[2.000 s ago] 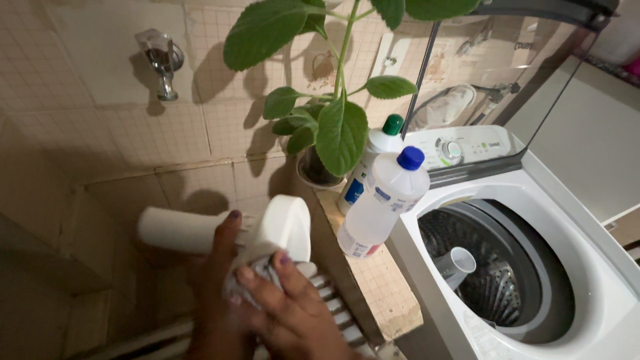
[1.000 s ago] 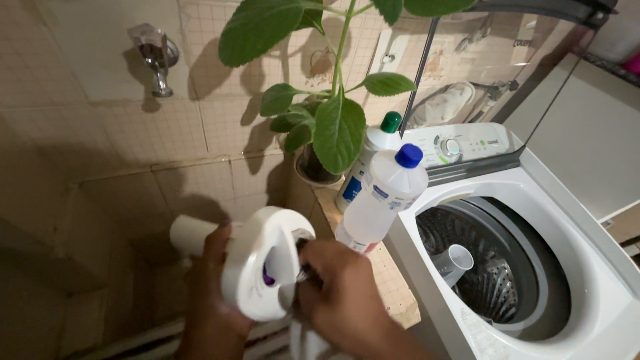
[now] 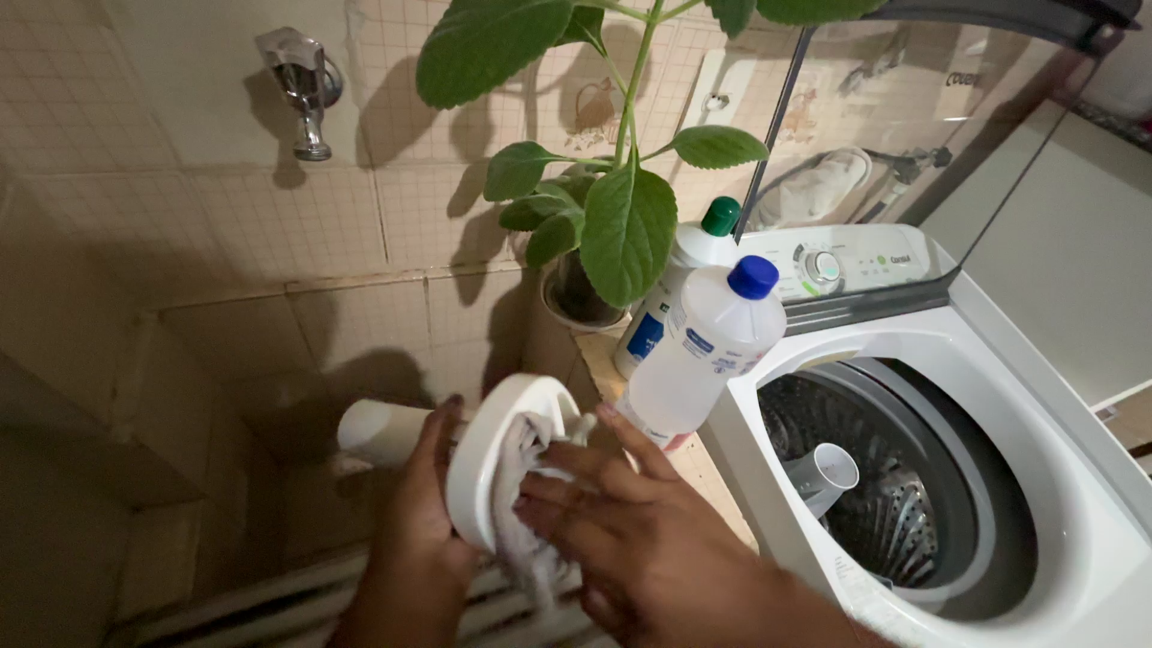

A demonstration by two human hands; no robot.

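A white plastic part point(image 3: 468, 486) with a round, hollow rim and a tube-like end point(image 3: 378, 434) is held in my left hand point(image 3: 427, 504), whose fingers wrap round its back. My right hand point(image 3: 621, 513) presses a crumpled light cloth point(image 3: 526, 504) into the rim's hollow; the cloth hangs down below it. Just beyond my right fingertips stand a clear bottle with a blue cap point(image 3: 702, 346) and, behind it, a white bottle with a green cap point(image 3: 684, 261).
At the right is an open top-load washing machine point(image 3: 1071, 531) with its lid raised. A potted plant point(image 3: 585, 292) stands behind the bottles on a tiled ledge point(image 3: 720, 490). A metal tap point(image 3: 306, 90) juts from the tiled wall, above a ribbed surface point(image 3: 270, 598) at the bottom.
The white part has been turned in my left hand. The cloth, hanging low one second ago, is now inside the rim under my right fingers.
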